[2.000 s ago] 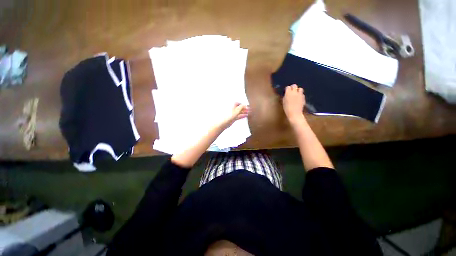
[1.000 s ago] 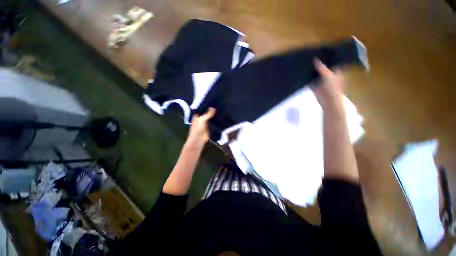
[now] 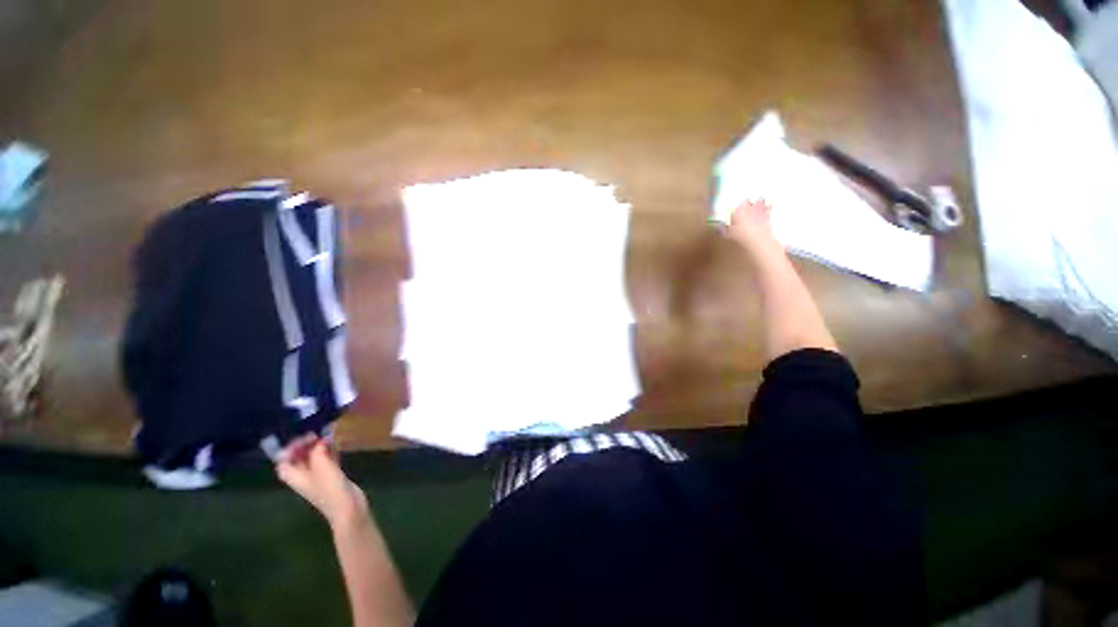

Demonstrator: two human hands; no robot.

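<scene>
A dark pile of cut pieces with white edges (image 3: 209,319) lies at the left of the table. My left hand (image 3: 311,465) is at its near right corner, fingers at the edge; whether it grips is unclear. A large white stack of body panels (image 3: 521,306) lies in the middle, a pale-blue layer showing at its near edge. A white sleeve piece or stack (image 3: 846,233) lies at the right. My right hand (image 3: 752,218) is on its left end, fingertips on the cloth; whether it grips is unclear.
Dark shears (image 3: 873,178) and a small tape roll (image 3: 944,208) lie beside the white sleeve piece. A large white fabric pile (image 3: 1042,184) is at the far right. Cream strips (image 3: 25,343) and a pale-blue scrap (image 3: 17,184) are at the far left. The brown table's (image 3: 552,86) near edge runs below.
The dark sleeve piece went from the right to the dark pile, carried in both hands. My right hand has since moved back right to the white piece; my left hand stays at the dark pile.
</scene>
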